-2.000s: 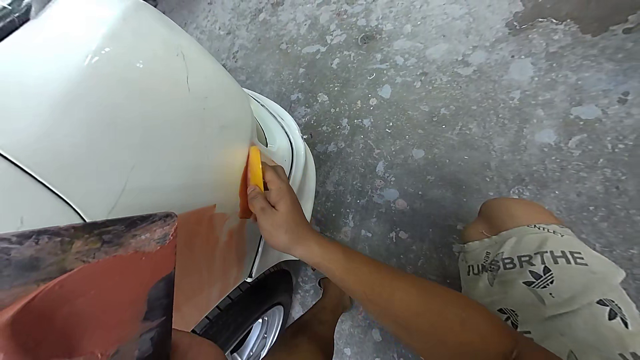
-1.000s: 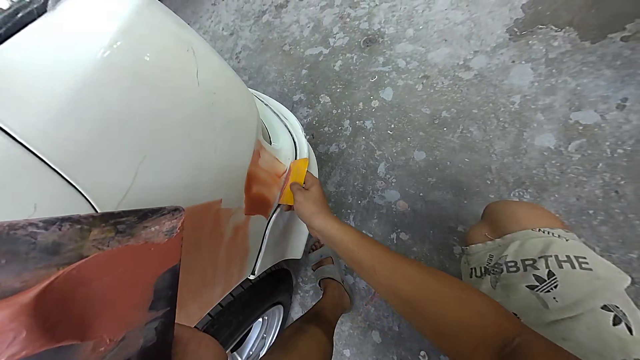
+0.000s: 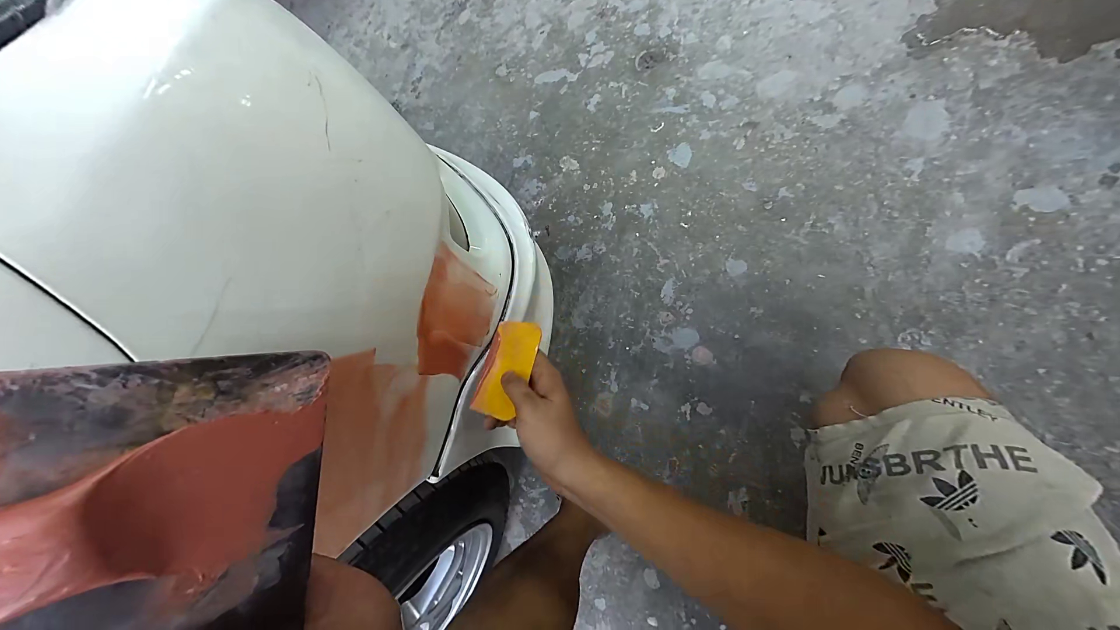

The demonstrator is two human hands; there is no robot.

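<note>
My right hand (image 3: 542, 416) grips a yellow spreader (image 3: 518, 367) with reddish filler along its left edge. The spreader is over the seam beside the white car's bumper (image 3: 529, 289), just above the wheel arch; contact is not clear. To its upper left, a wet orange-red filler patch (image 3: 455, 311) lies on the white body panel (image 3: 262, 219). A paler, duller filler area (image 3: 372, 446) is beside it. At lower left is a dark, flat mixing board (image 3: 302, 490) bearing a thick smear of red filler (image 3: 184, 490). Part of my left hand (image 3: 350, 595) shows at the board's lower right edge, its fingers hidden.
The car's tyre (image 3: 477, 490) and silver rim (image 3: 451, 569) are below the bumper. My lower leg (image 3: 534, 569) is beside the wheel, and my knee (image 3: 906, 385) and printed shorts (image 3: 945, 499) are at right. Paint-spotted concrete floor (image 3: 744, 219) lies alongside the car.
My right hand and the spreader have moved right from the panel onto the seam, then down toward the wheel. More of the orange-red patch shows than two seconds ago. The board stays at lower left.
</note>
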